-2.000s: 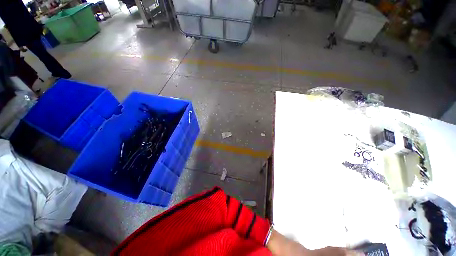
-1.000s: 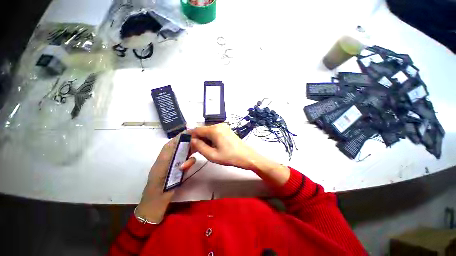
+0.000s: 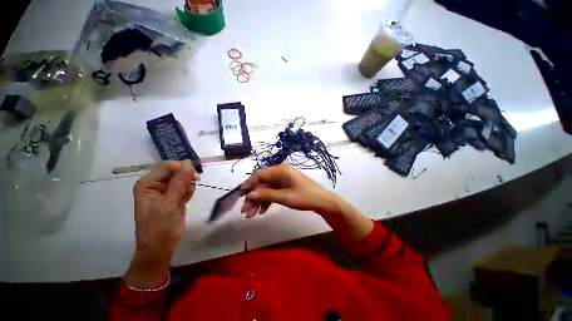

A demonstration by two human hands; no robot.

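Note:
My left hand [image 3: 160,210] pinches one end of a thin black tag string [image 3: 216,187]. The string runs taut to my right hand [image 3: 276,190], which holds the black hang tag set [image 3: 225,204] by its upper end. The set hangs tilted between my hands above the table's front part and is blurred. A stack of black text cards [image 3: 169,139] lies just behind my left hand. The stack of barcode cards [image 3: 233,128] is to its right. The tangled bunch of tag strings [image 3: 297,149] lies behind my right hand.
A heap of finished tags [image 3: 433,106] spreads at right, beside a drink cup [image 3: 380,50]. Rubber bands [image 3: 242,69] and a green tape roll [image 3: 204,19] lie at the back. Clear bags with black items [image 3: 128,47] are at left. A dark cloth [image 3: 533,37] is upper right.
My left hand has let go of the tag set, moved left and now pinches the string. My right hand now holds the set. The view has shifted, so the table things sit further left.

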